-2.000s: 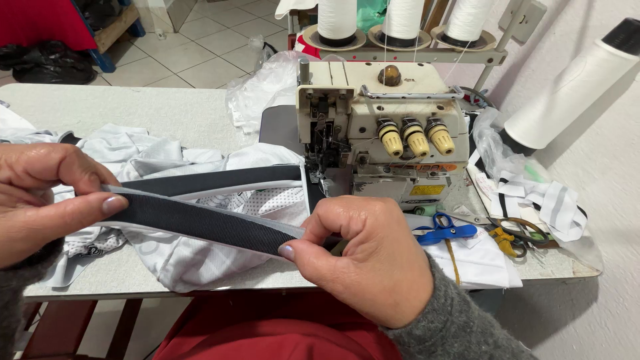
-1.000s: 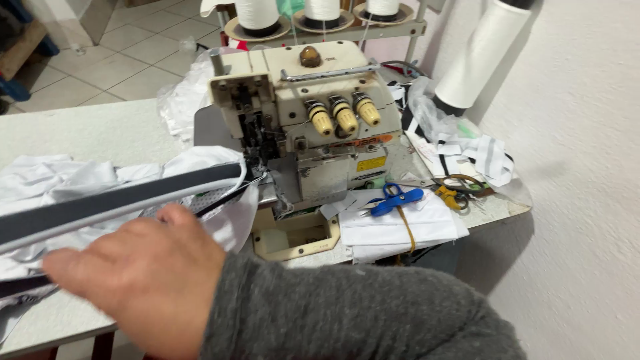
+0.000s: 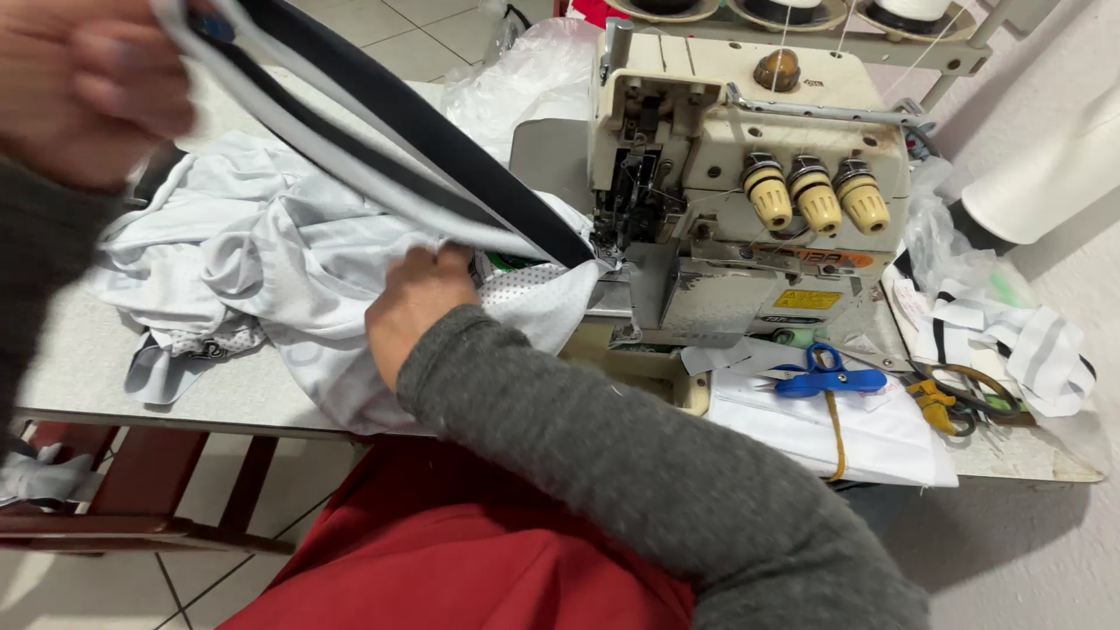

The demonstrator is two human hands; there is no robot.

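Observation:
My left hand, blurred at the upper left, holds up one end of a black and white fabric band. The band slants down to the needle area of a cream overlock sewing machine, where it meets the edge of a white garment. My right hand is on the white garment, just left of the machine, beside a dotted mesh part. Its fingertips are partly hidden in the cloth, so its grip is unclear.
Blue thread snips lie on folded white cloth tied with a cord. Scissors with dark handles and fabric scraps are at the right. Thread cones stand behind the machine. A wooden chair is below the table's left edge.
Two seconds ago both hands held the band stretched in front of me. Now my left hand is raised at the upper left with it, and my right hand has moved onto the garment.

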